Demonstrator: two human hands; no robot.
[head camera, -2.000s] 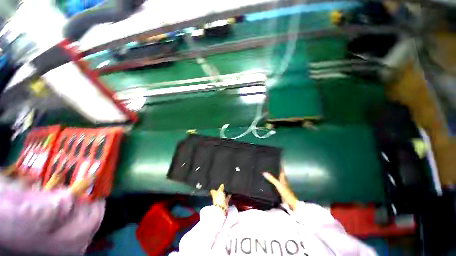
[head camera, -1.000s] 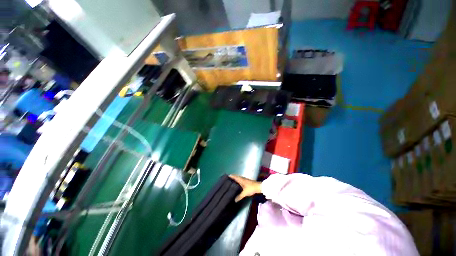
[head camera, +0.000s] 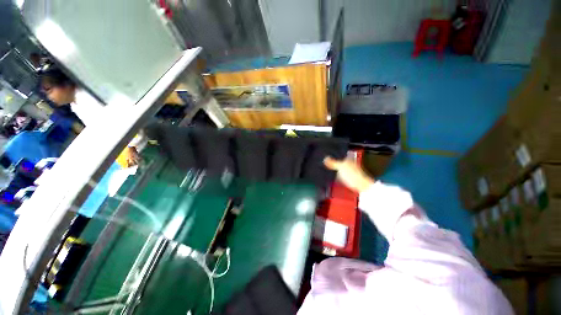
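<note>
My right hand (head camera: 352, 175) is bare, below a pink sleeve, and grips the right end of a long black tray (head camera: 251, 154). The tray is tilted up at the far end of the green bench, its compartments facing me, and looks slightly blurred. A second black tray (head camera: 264, 296) lies low on the bench, cut off by the bottom edge. My left hand is not in view.
Red trays (head camera: 339, 216) with a white card stand right of the bench (head camera: 270, 227). A white cable (head camera: 213, 271) loops over the bench. A wooden panel (head camera: 270, 95) is behind. Cartons (head camera: 523, 178) line the right side. A person sits far left.
The view has turned from the bench front to its far end. My right hand has left the nearer black tray and moved up to the far one, which is now raised.
</note>
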